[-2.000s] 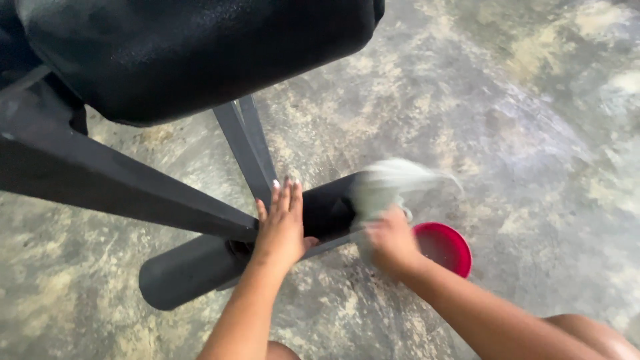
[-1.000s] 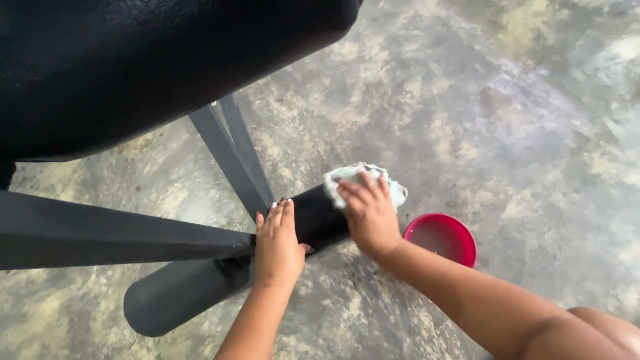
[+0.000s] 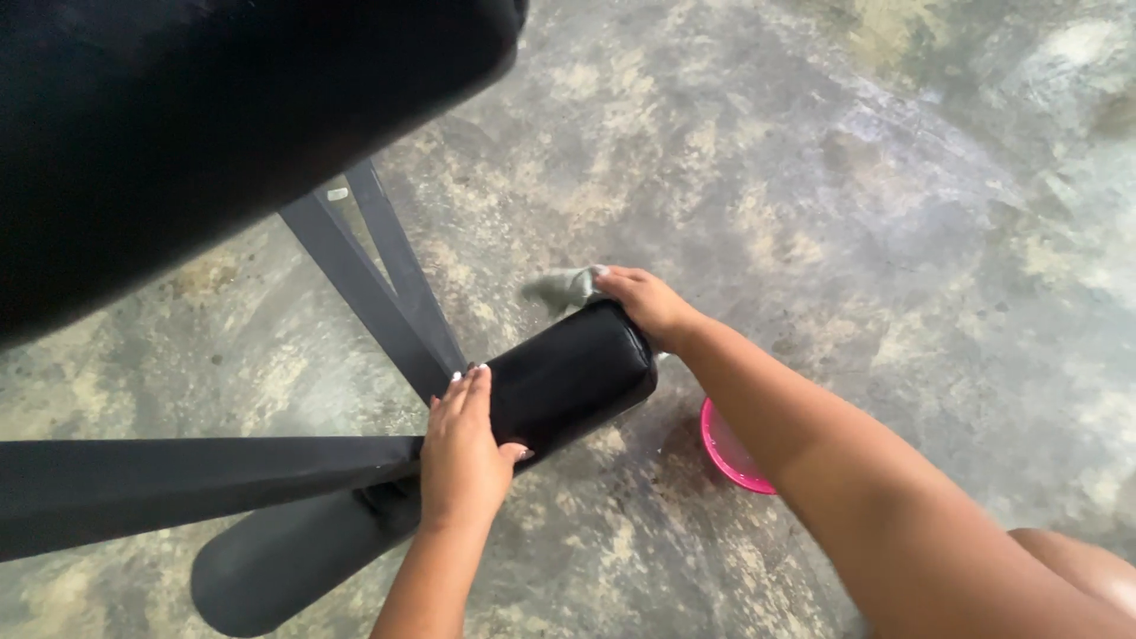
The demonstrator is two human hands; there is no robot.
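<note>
A black padded roller (image 3: 568, 377) on a dark metal frame lies low over the floor, its right end glossy. My left hand (image 3: 466, 453) rests flat on the roller near the middle, beside the joint of the frame, its thumb toward the right. At the roller's far right end, my right hand (image 3: 646, 303) holds a pale grey-green cloth (image 3: 566, 288) against the end and far side. The cloth hangs out to the left of the fingers and is partly blurred; some of it is hidden behind the roller.
A pink-red bowl (image 3: 732, 457) stands on the mottled concrete floor, partly behind my right forearm. Above at the left hangs a large black padded cushion (image 3: 248, 115). Dark metal bars (image 3: 204, 488) run from the left and from above to the roller.
My right hand has moved with the cloth from the top of the roller's right end to its far side. My left hand still rests on the roller.
</note>
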